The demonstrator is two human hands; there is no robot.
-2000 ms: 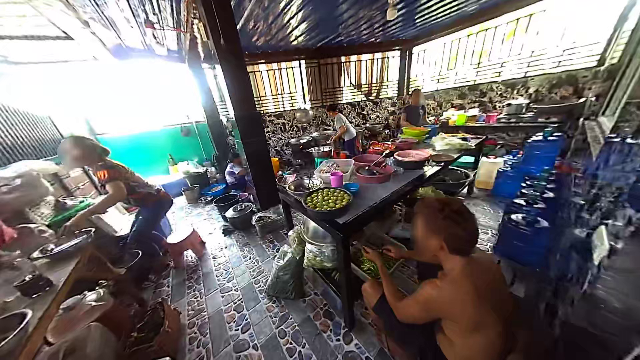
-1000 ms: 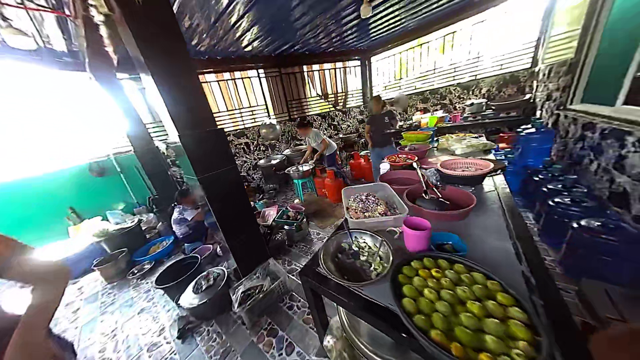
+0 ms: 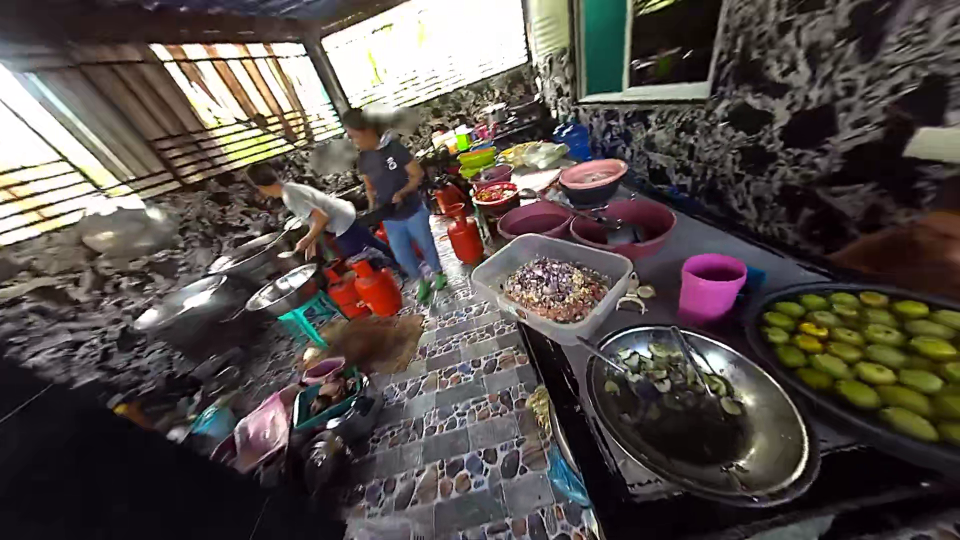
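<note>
Neither of my hands shows in the head view. Nearest to me on the dark table is a wide metal bowl with sliced vegetables and two utensils in it. To its right stands a large dark basin of green fruits. A pink plastic cup is behind the bowl. A clear plastic tub holds chopped purple and pale food. Farther back are a maroon basin with utensils, another maroon basin and a pink strainer over a dark bowl.
Two people are by the back left, near red gas cylinders and large metal pots. A metal basin sits on a green stool. Crates and bags lie along the stone-patterned floor; a stone wall runs along the right.
The view has moved closer to the table and swung to the right. The person in the dark shirt, earlier upright behind the gas cylinders, now stands beside the bending person.
</note>
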